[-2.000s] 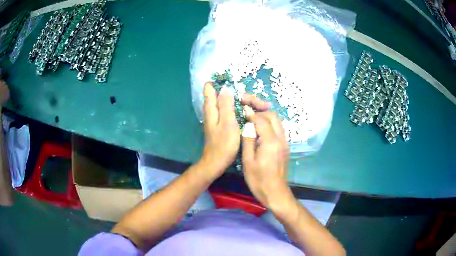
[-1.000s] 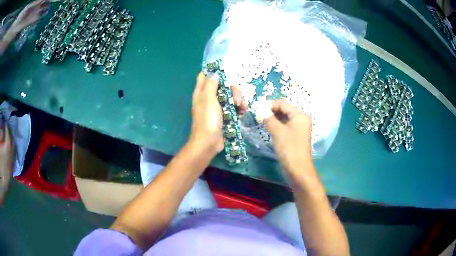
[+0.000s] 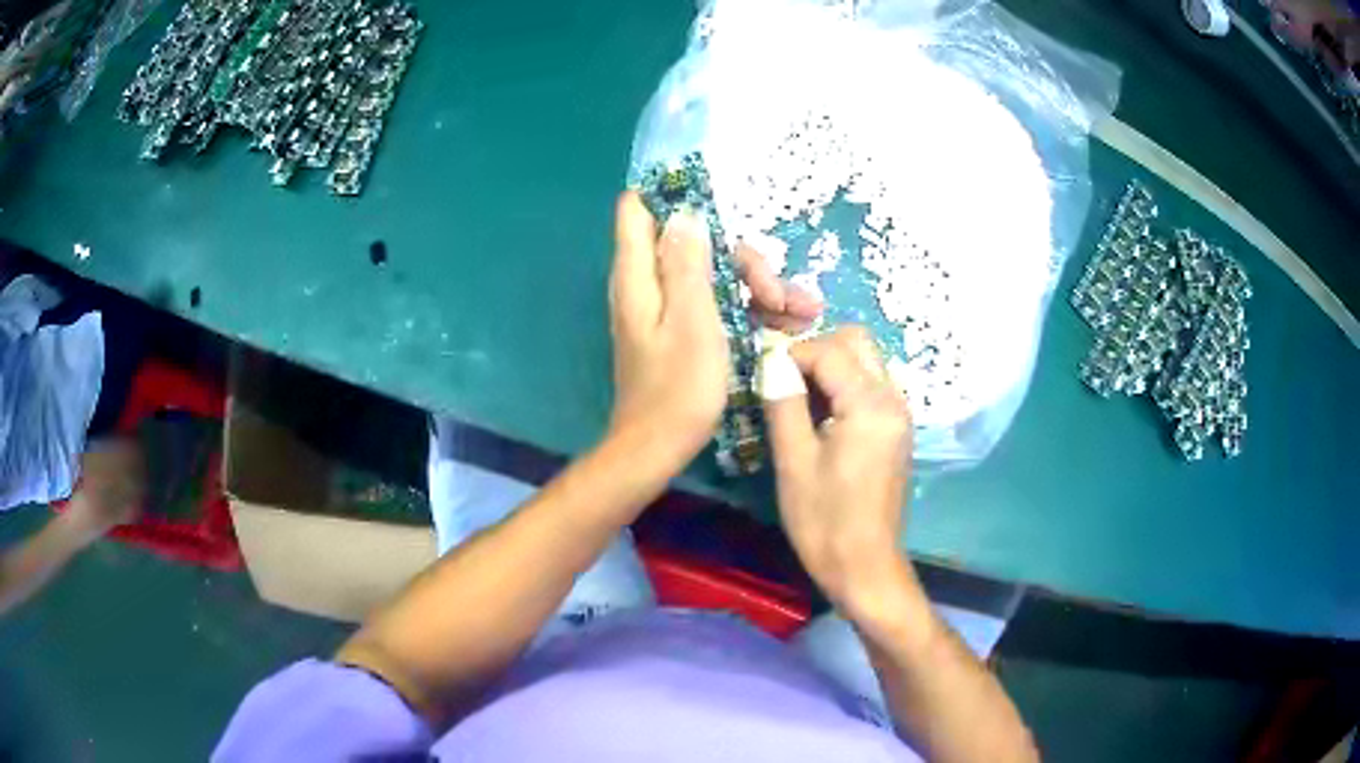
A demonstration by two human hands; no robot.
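My left hand point(image 3: 671, 321) holds a long green PCB panel strip point(image 3: 741, 432) upright in the view, its fingers and palm along the strip's left side and fingertips reaching past it on the right. My right hand point(image 3: 843, 432) is at the strip's right side, thumb and index finger pinched together, a white covering on the thumb. Whether a small part is between those fingertips is hidden. Small white plastic parts point(image 3: 932, 179) lie in a big heap on an opened clear plastic bag point(image 3: 1077, 112) behind and right of my hands.
PCB strips are piled at the far left point(image 3: 284, 82) and at the right point(image 3: 1171, 321). Small dark bits point(image 3: 378, 252) lie on the green bench. Below its edge are an open cardboard box point(image 3: 321, 555) and red stools point(image 3: 716, 584). Another person's hand point(image 3: 112, 485) shows at the left.
My right hand has moved from over the white heap back to the strip. My left hand has turned and covers more of the strip. Another person's hand has come lower at the left.
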